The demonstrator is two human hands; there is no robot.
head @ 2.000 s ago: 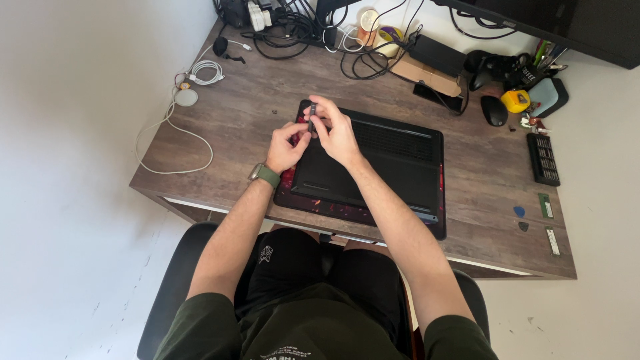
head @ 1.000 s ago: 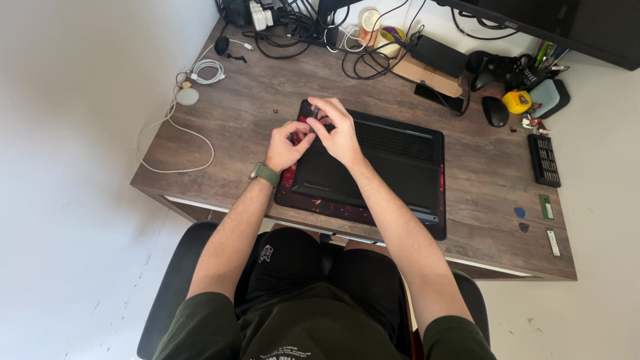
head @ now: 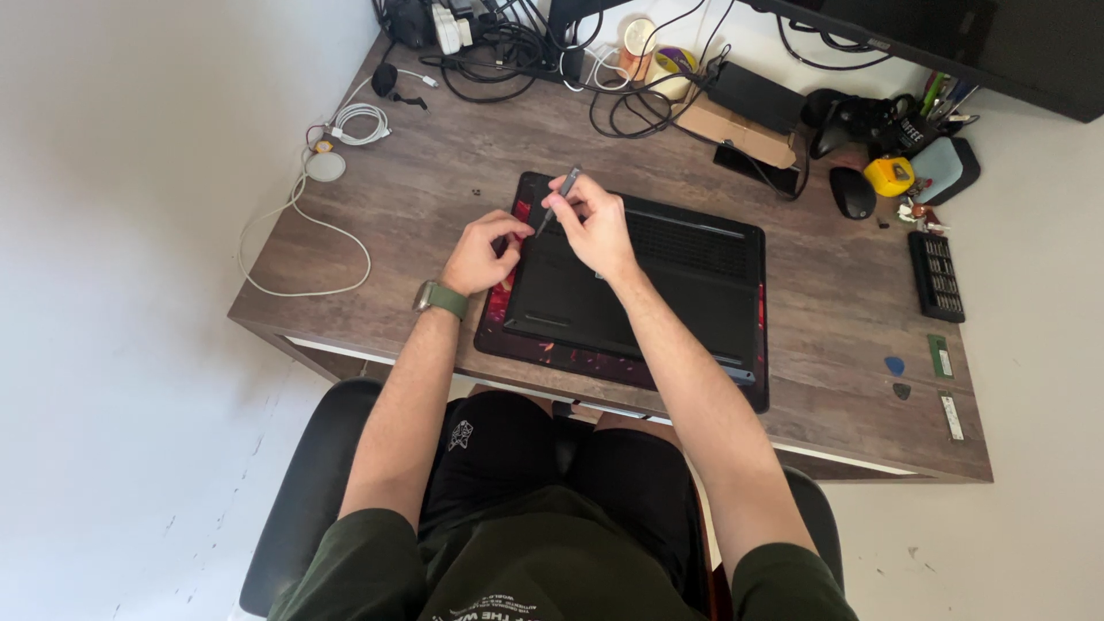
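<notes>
A black laptop (head: 690,302) lies bottom side up on a black and red desk mat (head: 569,360). My right hand (head: 595,228) holds a slim grey screwdriver (head: 567,185), tilted, its tip pointing down at the laptop's upper left edge. Beside that tip is my left hand (head: 487,250), fingers bent near the laptop's left edge; whether a small thing is between the fingertips, I cannot tell.
Right of the mat lie a screwdriver bit case (head: 937,276), two opening picks (head: 894,366) and two memory modules (head: 940,356). A mouse (head: 853,192), yellow tape measure (head: 889,176) and game controller (head: 849,121) stand behind. Coiled white cable (head: 360,125) is at the left.
My hands have moved apart; earlier the fingers of both met above the laptop's upper left corner. The screwdriver now shows clearly in my right hand, pointing down.
</notes>
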